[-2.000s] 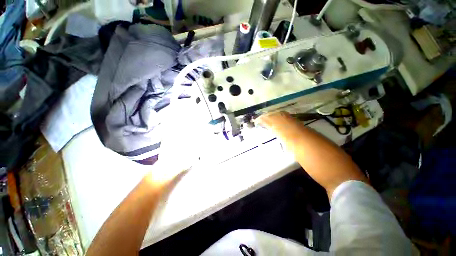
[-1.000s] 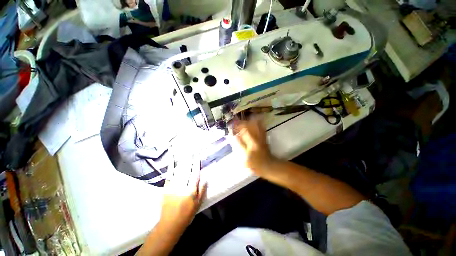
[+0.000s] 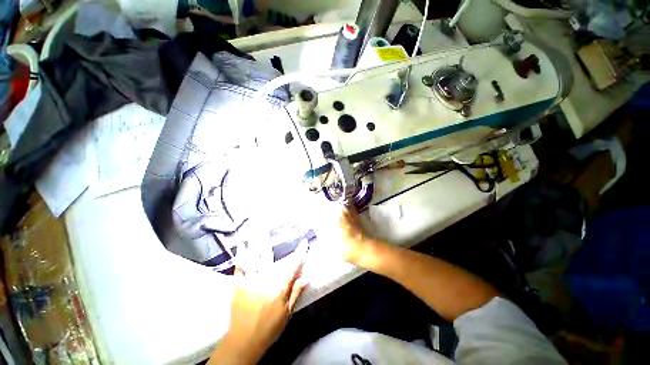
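The dark cloth garment (image 3: 167, 164) looks pale grey under the lamp. It lies on the machine table left of the needle, its long band curving round the left side. My left hand (image 3: 265, 291) lies on the cloth near the table's front edge, fingers towards the machine. My right hand (image 3: 351, 239) is just in front of the presser foot and needle area (image 3: 346, 187). Its fingertips are washed out by glare, so its hold cannot be told. The sewing machine head (image 3: 427, 107) is white with a teal stripe.
Scissors (image 3: 485, 171) with black-and-yellow handles lie right of the needle, by a small orange-brown-handled tool (image 3: 392, 165). White paper sheets (image 3: 117, 153) lie under the cloth at left. A plastic-covered brown packet (image 3: 46, 267) is at the left edge. Thread cones (image 3: 346, 48) stand behind the head.
The band came round into a wide curve on the table. My left hand moved right and onto the cloth. My right hand drew back from beside the needle to the front of it.
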